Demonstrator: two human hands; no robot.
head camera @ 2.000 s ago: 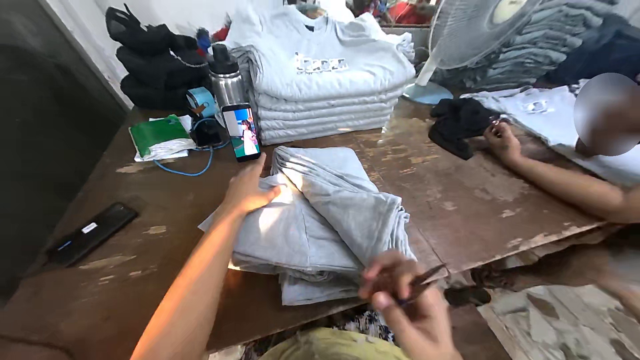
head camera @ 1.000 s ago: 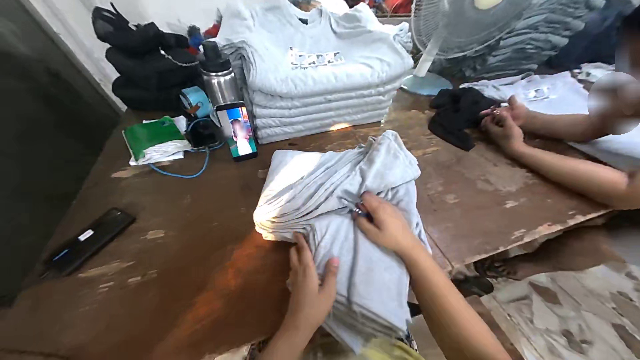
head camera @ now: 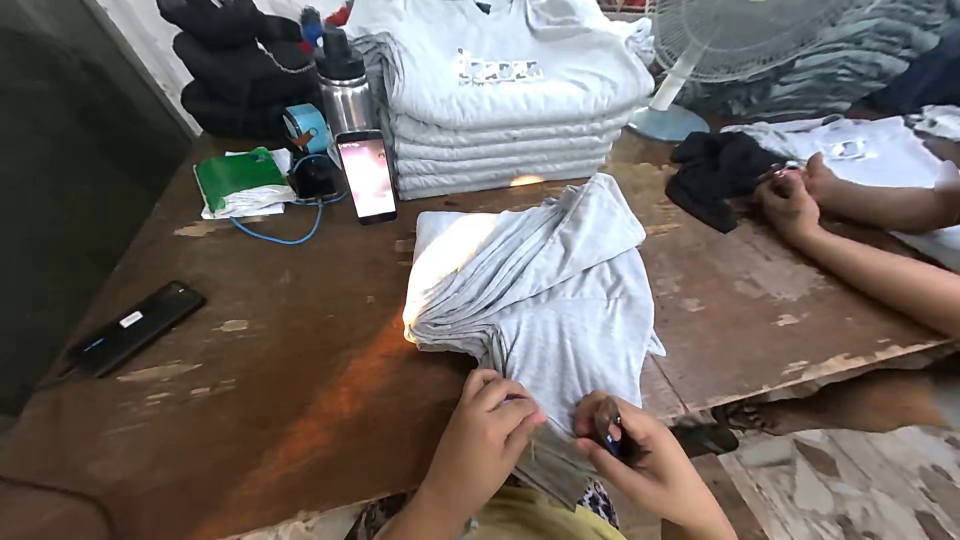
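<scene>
A pile of light grey knit garments lies folded on the wooden table in front of me, its lower part reaching over the near edge. My left hand is at the pile's lower left border, fingers bent on the fabric; whether it pinches a layer is hard to see. In my right hand, at the lower right of the cloth, is a small dark metal tool, perhaps thread snips, partly hidden by the fingers.
Behind the pile stand a lit phone, a steel bottle and stacked grey shirts. A dark phone and a green packet lie left. A fan stands back right. A co-worker's hands hold black cloth.
The garments were turned on the table between the oldest frame and the middle one. Since the middle frame, my right hand has moved from the middle of the cloth down toward the near edge.
</scene>
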